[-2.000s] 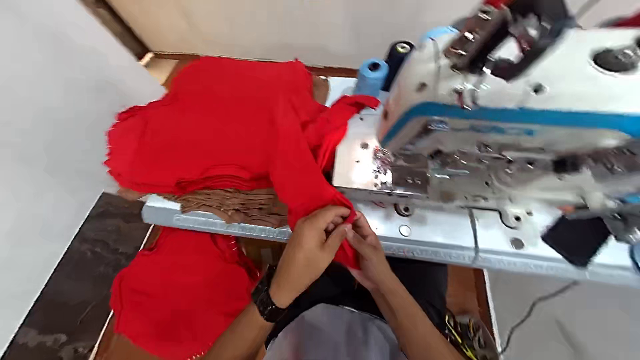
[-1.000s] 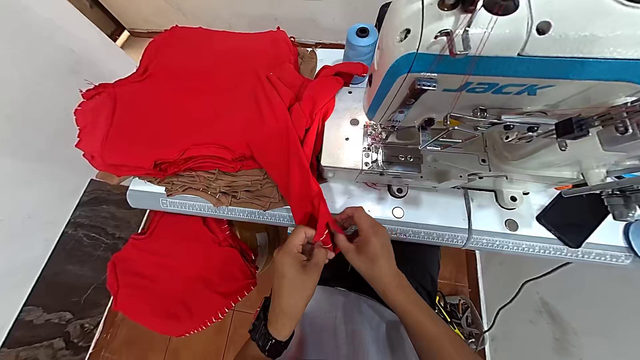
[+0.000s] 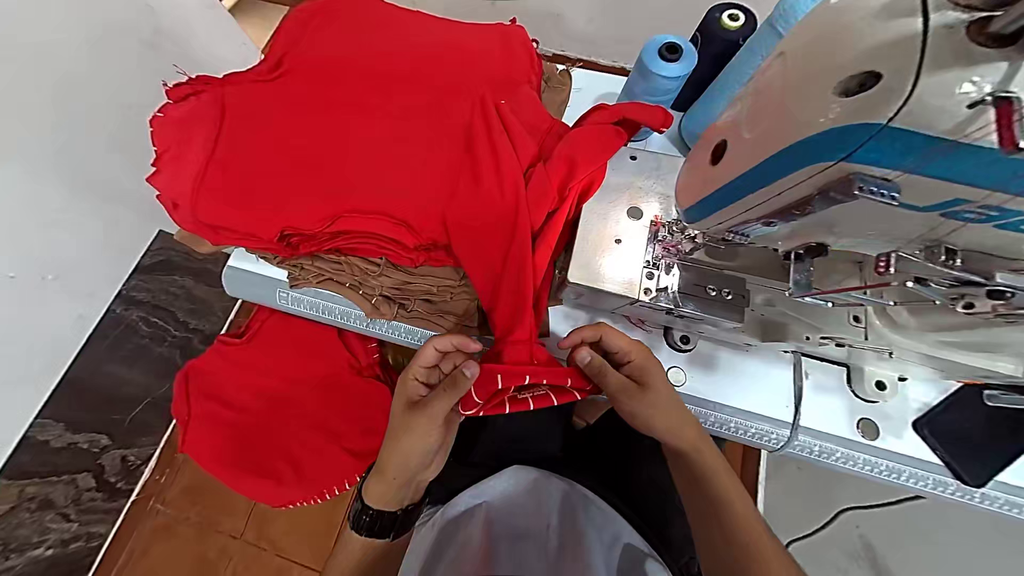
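My left hand (image 3: 436, 400), with a black watch on its wrist, pinches the left end of a narrow red fabric opening with pale stitches (image 3: 528, 390). At its right end, my right hand (image 3: 628, 376) grips the same edge between thumb and fingers. The opening is spread between both hands, in front of the table's edge. It joins a red knit garment (image 3: 344, 136) lying over a pile of brown fabric pieces (image 3: 384, 284). The metal bed (image 3: 616, 232) of a Jack sewing machine (image 3: 848, 160) is to the right of the red fabric.
Blue (image 3: 658, 76) and dark (image 3: 720, 48) thread cones stand behind the machine bed. A ruler strip (image 3: 800, 448) runs along the table's front edge. Another red fabric piece (image 3: 280, 416) hangs at the lower left. A black flat object (image 3: 972, 432) lies at the right. A cable crosses the floor.
The hands, close together on bunched red fabric before, have moved apart, and the fabric's end is now stretched open between them with its stitches showing. The view has come closer.
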